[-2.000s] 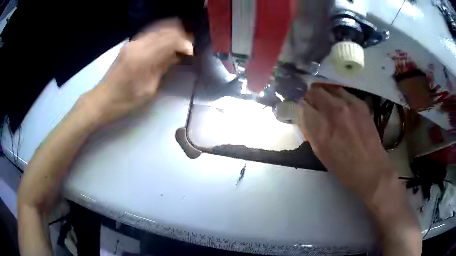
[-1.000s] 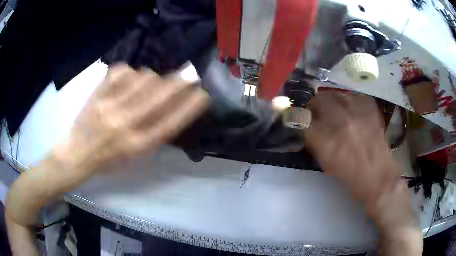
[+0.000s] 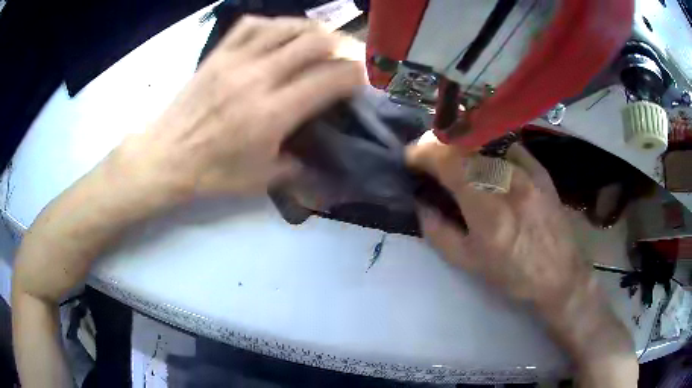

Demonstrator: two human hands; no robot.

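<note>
A dark cloth piece [image 3: 353,163], blurred by motion, is held between my two hands just in front of the red and white sewing machine head [image 3: 523,68]. My left hand [image 3: 265,106] grips its left side from above, fingers curled over it. My right hand [image 3: 493,212] holds its right side, thumb and fingers closed on the edge, below the machine head. The needle area is hidden behind the hands and cloth. A small dark rounded piece [image 3: 290,207] shows on the table below my left hand.
The white table [image 3: 303,288] has a ruler scale along its front edge. A cream knob [image 3: 645,126] is at the upper right, another beside my right hand. Large dark cloth [image 3: 83,38] lies at the upper left. Dark scraps [image 3: 651,276] and a thread bit [image 3: 375,252] lie on the table.
The view has shifted, so the machine head appears larger and further right. Both hands have come closer together on the dark cloth. My right hand has moved left onto it.
</note>
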